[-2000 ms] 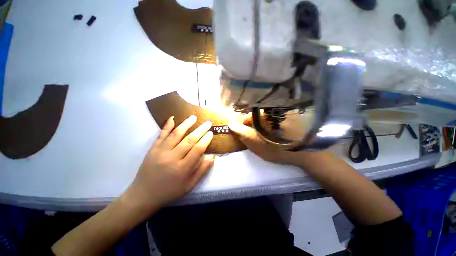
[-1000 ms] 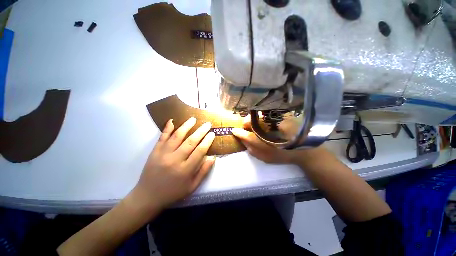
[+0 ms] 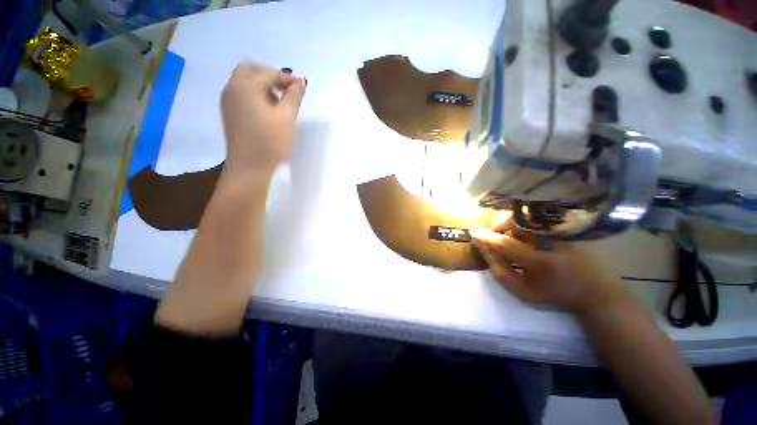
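A brown curved piece (image 3: 398,220) lies flat on the white table with its right end by the needle area. A black label with pale lettering (image 3: 451,233) lies on it. My right hand (image 3: 535,270) has its fingertips on the piece's right end beside the label, partly behind the machine's metal loop. My left hand (image 3: 261,120) is away to the left, fingertips drawn together at the table. Small dark specks (image 3: 286,71) show at its fingertips; whether one is gripped is unclear. A second labelled brown piece (image 3: 411,95) lies behind, partly hidden by the machine head.
The white sewing machine head (image 3: 531,108) fills the upper right, with a shiny metal loop (image 3: 643,183). Black-handled scissors (image 3: 693,290) lie at right. Another brown piece (image 3: 170,199) lies at left, partly behind my left forearm, near blue tape (image 3: 158,124). Another machine stands far left.
My left hand has lifted off the brown piece and moved left and back to the loose dark labels. My right hand stays at the piece. The view has swung left.
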